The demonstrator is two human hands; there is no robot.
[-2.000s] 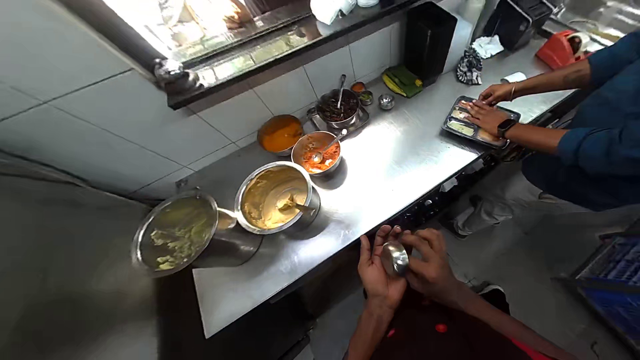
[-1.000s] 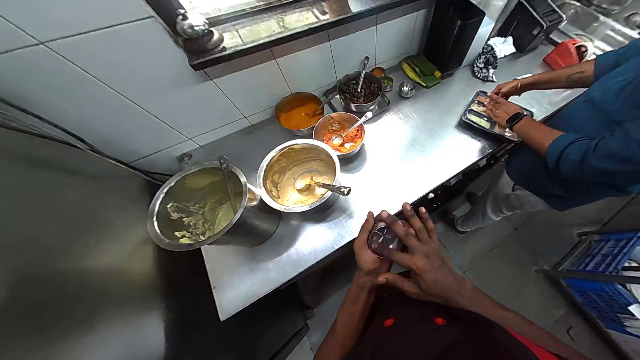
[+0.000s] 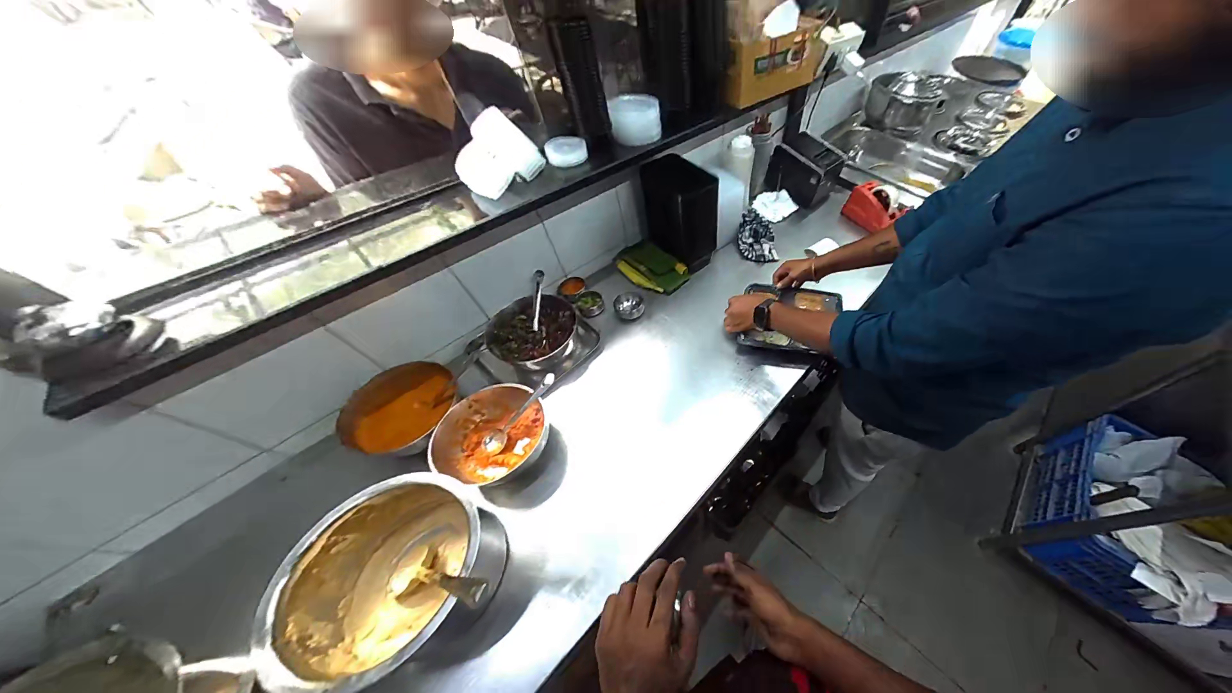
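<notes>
My left hand [image 3: 647,626] is raised at the counter's front edge, back of the hand toward the camera. A small shiny bit shows beside its fingers; whether it is a ring or part of a held thing cannot be told. To its right, my right hand [image 3: 765,606] is apart from it, fingers spread, with nothing visible in it. On the steel counter [image 3: 616,481] to the left stand a large steel pot of yellowish batter [image 3: 361,587] with a ladle, a bowl of red chutney [image 3: 491,433] with a spoon, a pan of orange sauce [image 3: 399,409] and a bowl of dark food [image 3: 529,332] with a spoon.
A co-worker [image 3: 1020,241] in a blue shirt handles a compartment tray [image 3: 789,318] at the right. Another person [image 3: 404,106] is beyond the window ledge. Small steel bowls [image 3: 629,306], folded green leaves [image 3: 654,267] and a black bin [image 3: 680,207] stand farther back. A blue crate [image 3: 1068,481] sits lower right.
My hands, together around a small steel bowl earlier, are now apart, and that bowl is no longer plainly seen. The view has swung up and right.
</notes>
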